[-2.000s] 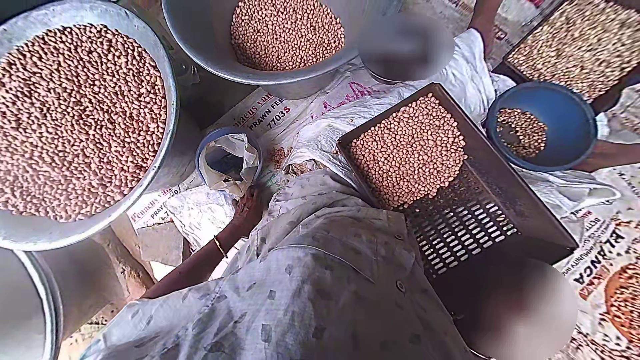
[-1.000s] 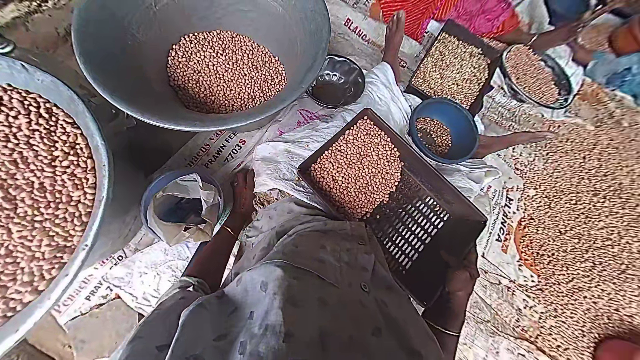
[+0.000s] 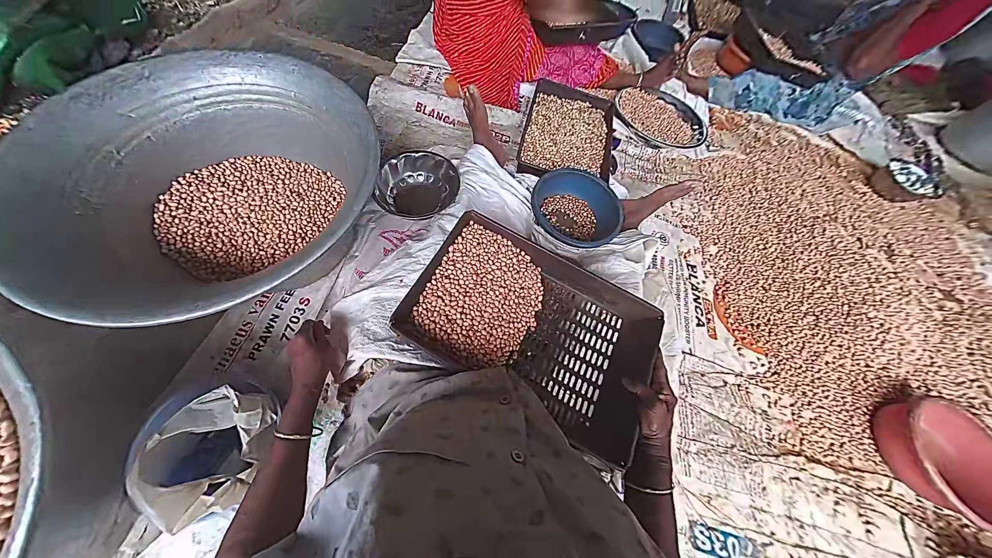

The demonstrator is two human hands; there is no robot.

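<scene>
A black slotted plastic tray (image 3: 612, 298) lies tilted across my lap, with a heap of reddish-brown nuts or seeds (image 3: 480, 294) at its upper left end and bare slots at the other. My right hand (image 3: 653, 399) grips the tray's lower right edge, thumb over the rim. My left hand (image 3: 314, 355) is off the tray, left of it above the printed sacks, its fingers curled; whether anything is inside them cannot be seen. A blue bowl (image 3: 577, 208) with some of the same nuts or seeds touches the tray's far side. Beyond it stands a dark tray of paler ones (image 3: 564, 132).
A large metal basin (image 3: 70, 256) with a heap stands at left, a lined bucket (image 3: 203, 457) below it. A dark fluted bowl (image 3: 417, 184) sits beyond the tray. Nuts or seeds (image 3: 837, 294) spread at right by a red container (image 3: 938, 457). Other people sit at the top.
The view has swung toward the right. My left hand has moved away from beside the lined bucket. My right hand, hard to make out two seconds ago, is visible on the tray edge.
</scene>
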